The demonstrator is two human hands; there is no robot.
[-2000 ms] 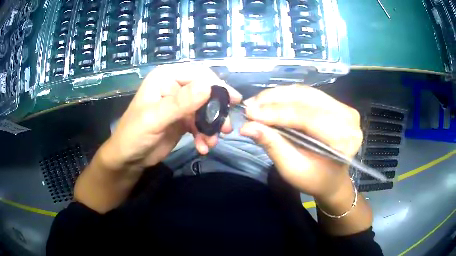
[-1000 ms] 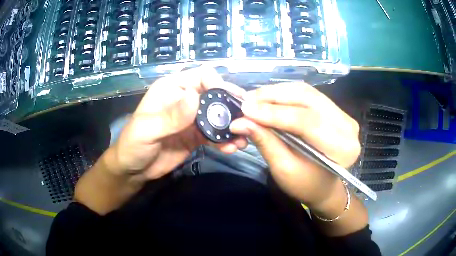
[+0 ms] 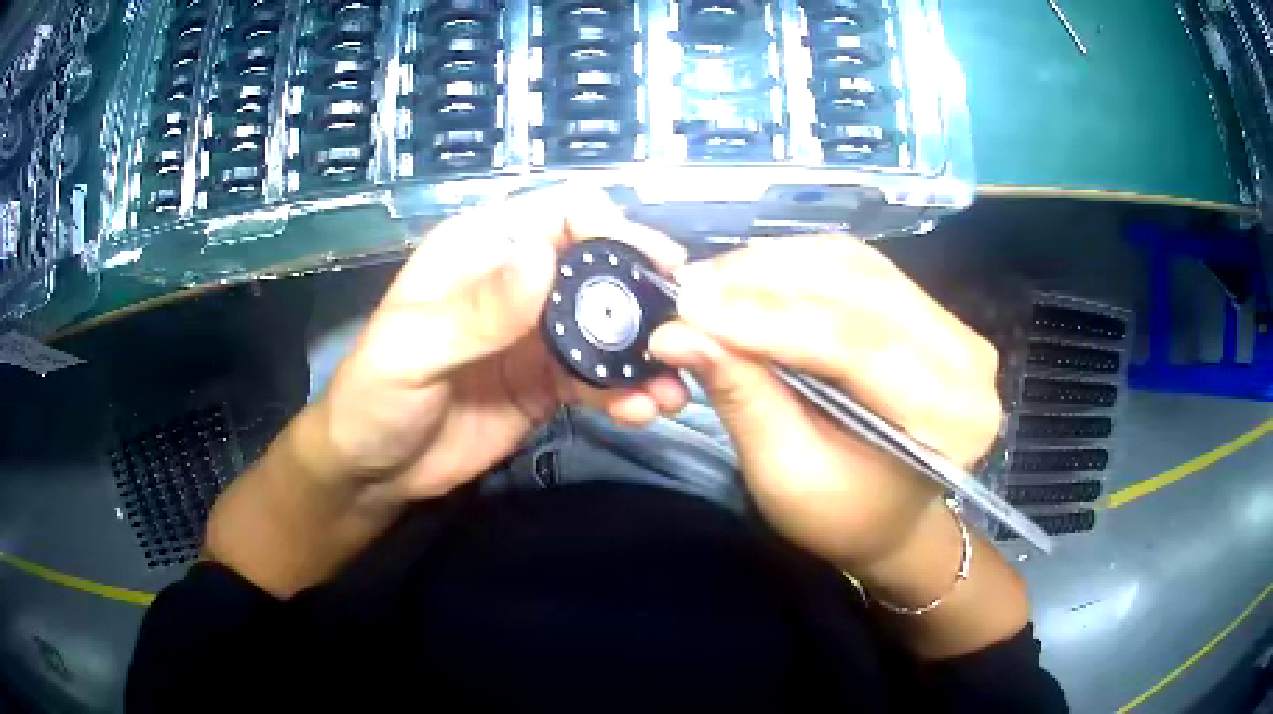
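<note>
My left hand (image 3: 447, 349) holds a round black part (image 3: 606, 314) at the middle of the view. Its face is turned up towards me, with a ring of small pale dots and a shiny pale centre. My right hand (image 3: 838, 370) grips silver tweezers (image 3: 907, 449) like a pen. Their rear end points down to the right, and their tips are at the upper right of the part's face. I cannot tell whether the tips hold anything. A clear blister tray (image 3: 656, 184) with rows of black parts on edge lies just beyond my hands.
The bench has a green mat (image 3: 1103, 126) with a thin pale rod (image 3: 1067, 25). More trays stand at the far left and right edges. Below are a dark dotted tray (image 3: 179, 481) at left, a tray of black strips (image 3: 1068, 405) at right and a blue frame (image 3: 1173, 314).
The black part has turned from a steep tilt to face me, then shifted slightly up. The rear end of the tweezers has swung lower. Both hands keep their grip.
</note>
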